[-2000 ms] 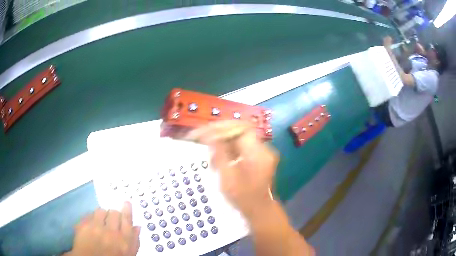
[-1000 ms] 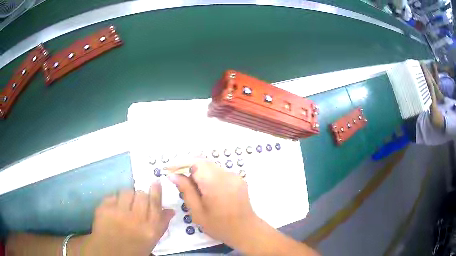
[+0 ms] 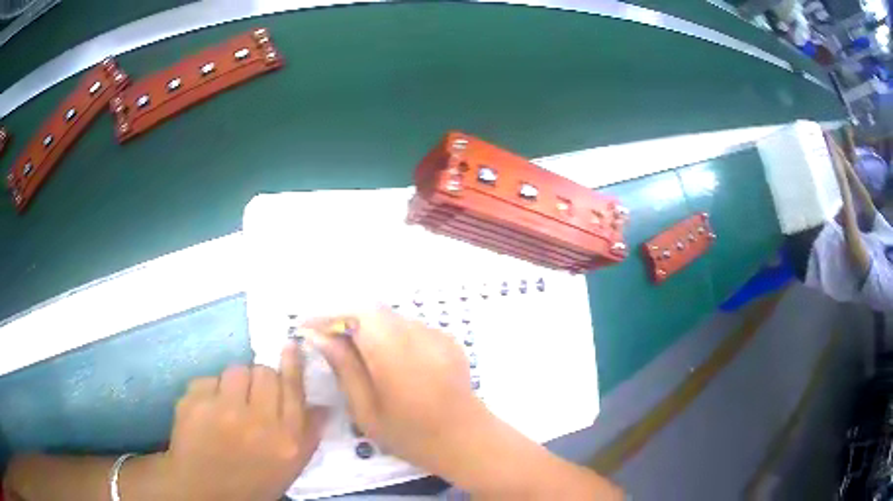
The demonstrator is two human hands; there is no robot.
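Observation:
My right hand [image 3: 406, 377] holds a tan pick-up stick [image 3: 338, 326] between its fingers, low over the left part of the white parts tray [image 3: 548, 391]. Rows of small round parts [image 3: 444, 319] show on the tray; my hands hide many of them. My left hand [image 3: 240, 426] rests with spread fingers on the tray's left edge, its fingertips near the stick's tip. It holds nothing visible. The red-brown fixture stack [image 3: 529, 201] stands at the tray's far edge. Its two left seats hold silvery parts; the two right seats look orange. Whether the stick's tip holds a part cannot be told.
Two red-brown fixtures [image 3: 196, 83] lie on the green belt [image 3: 372, 88] at the upper left, with another cut off at the left edge. A single fixture [image 3: 680, 245] lies on the bench at right. Beyond are stacked white trays [image 3: 798, 176] and a person's arms.
Since two seconds ago, my right hand has moved from the fixture stack down to the tray's left part beside my left hand. The fixtures on the belt have shifted right in the last second.

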